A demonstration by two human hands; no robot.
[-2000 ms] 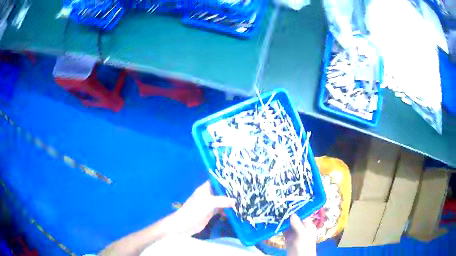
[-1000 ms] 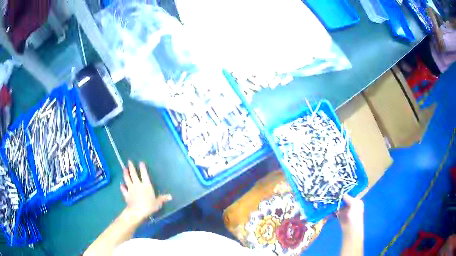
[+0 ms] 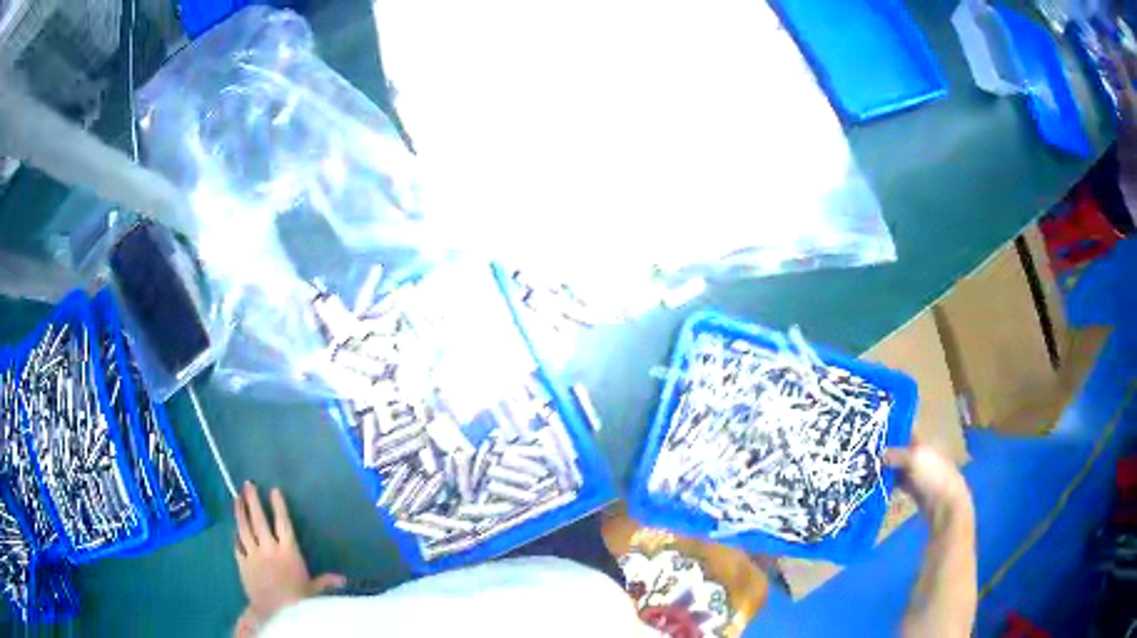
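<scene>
A blue parts tray full of thin pale rod assemblies is at the right of the bench's front edge. My right hand grips its right side, with fingers at the rim. My left hand rests on the green bench top at the lower left with fingers spread, holding nothing. Between my hands, a second blue tray holds short silver metal sleeves. A crinkly clear poly bag lies over that tray's back left part.
A glaring white bag of small parts lies behind the trays. Trays of assembled pieces and a dark phone in a clear box are at left. An empty blue tray is at back right. Cartons and a flowered cushion are below.
The rod tray, earlier held in both hands over the floor, has come to the bench's front edge and turned. My left hand has let go of it and moved to the bench at left.
</scene>
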